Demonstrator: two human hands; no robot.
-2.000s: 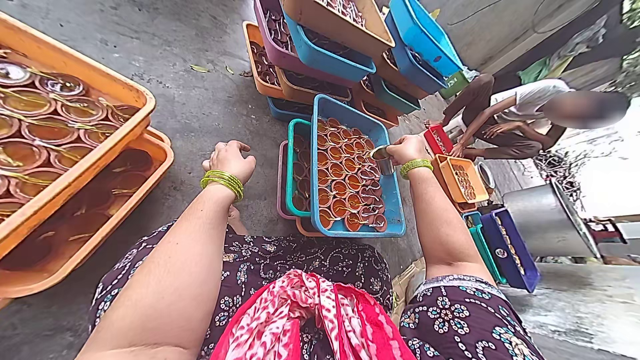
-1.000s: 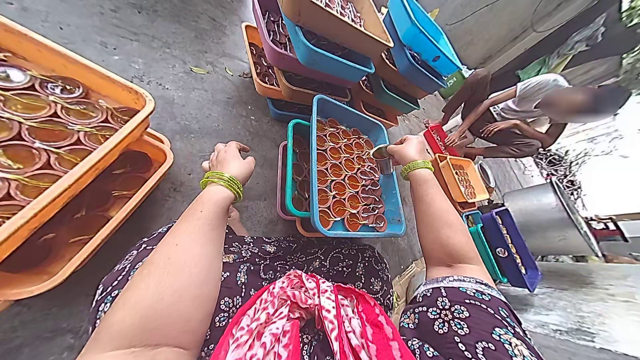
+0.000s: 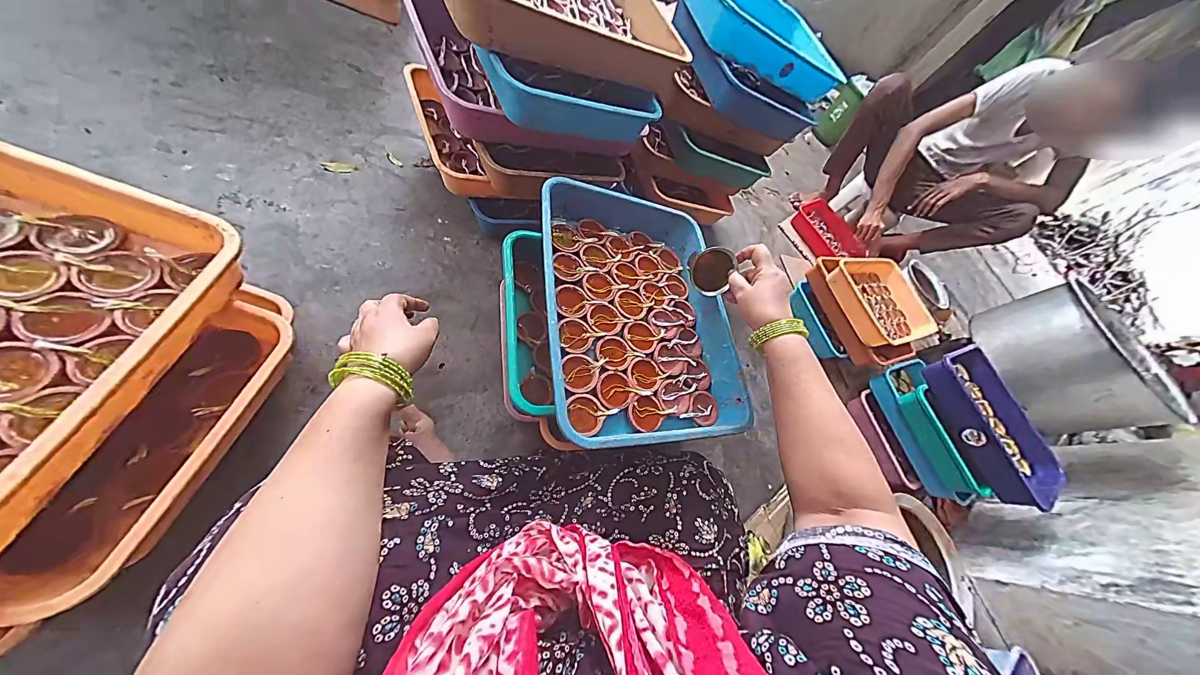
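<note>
A blue plastic tray lies before me with rows of small round cups. Many hold orange liquid with a pale wick-like string across them; those along the tray's right side look unfilled. My right hand grips a small round metal cup over the tray's right edge, its dark inside facing me. To the left of the tray, my left hand hangs above the grey floor with fingers apart and nothing in it. Both wrists wear green bangles.
Orange trays of filled cups are stacked at left. More stacked trays stand beyond the blue one. At right, a seated person has a hand at a red tray, near small trays and a large metal pot.
My hands look nearly unmoved. The seated person's arms and head have shifted slightly.
</note>
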